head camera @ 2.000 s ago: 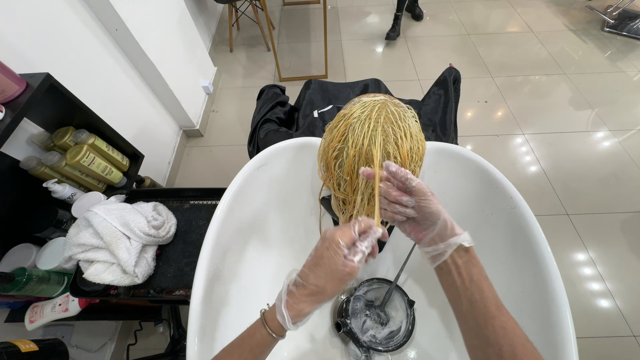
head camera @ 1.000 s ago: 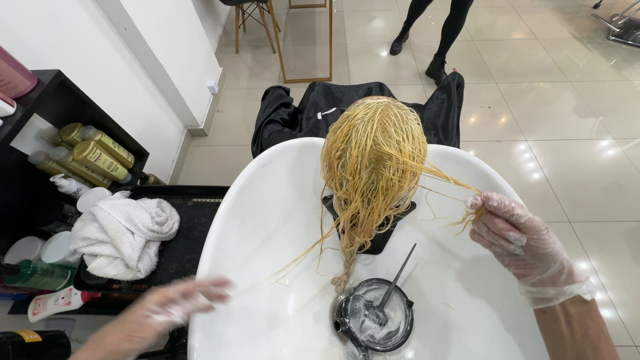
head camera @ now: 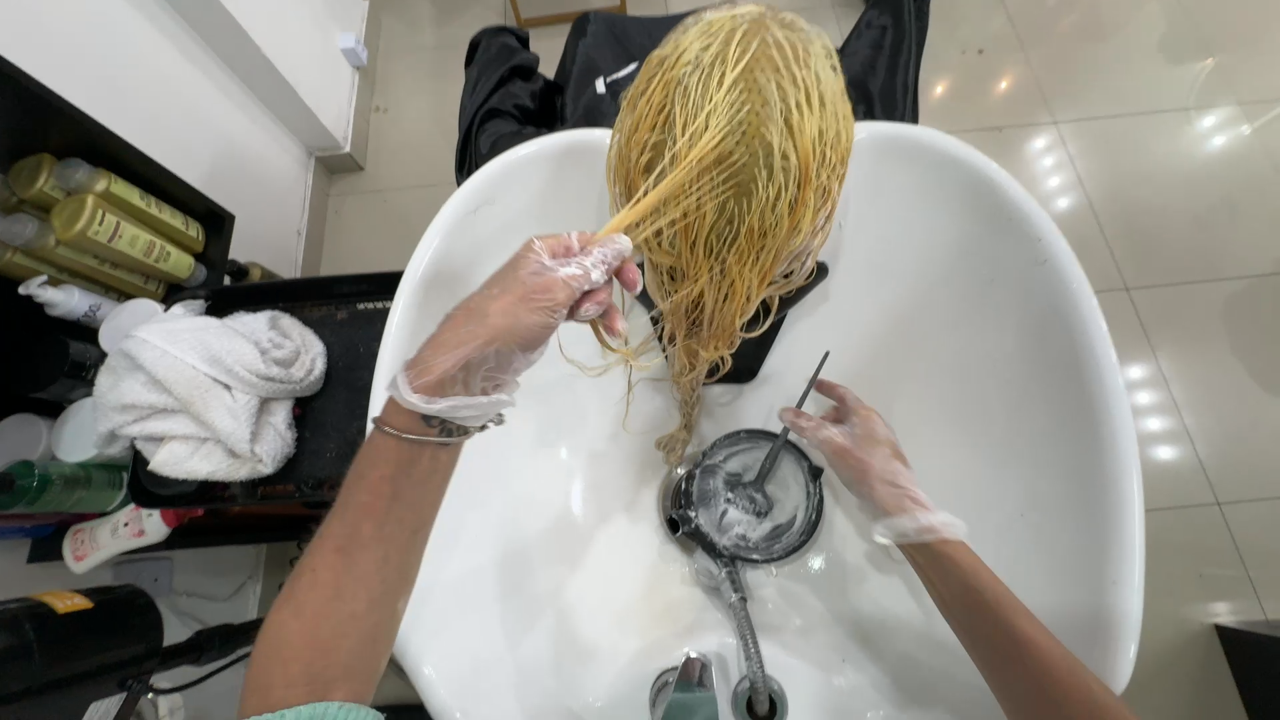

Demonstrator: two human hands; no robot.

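My left hand (head camera: 575, 285), in a clear plastic glove smeared with white cream, grips a strand of wet blond hair (head camera: 740, 170) and draws it to the left of the person's head. The gloved right hand (head camera: 850, 440) has its thumb and fingers around the thin dark handle of a tint brush (head camera: 795, 415). Its bristles rest in a black mixing bowl (head camera: 720, 490) coated with whitish cream, inside the white shampoo basin (head camera: 1010, 300). Lower hair hangs in a bunch toward the bowl, over a black neck rest (head camera: 750, 355).
Below the bowl are a metal hose (head camera: 745, 630) and a chrome faucet (head camera: 692, 690). At left, a black trolley tray (head camera: 350, 300) bears a white towel (head camera: 215, 390), beside shelved bottles (head camera: 120, 235) and a black hair dryer (head camera: 75, 640). A black cape (head camera: 500, 100) lies beyond the basin.
My left hand has come in from the lower left and taken a strand. The right hand has let go of the hair at right and moved down to the brush. The view has shifted closer over the basin.
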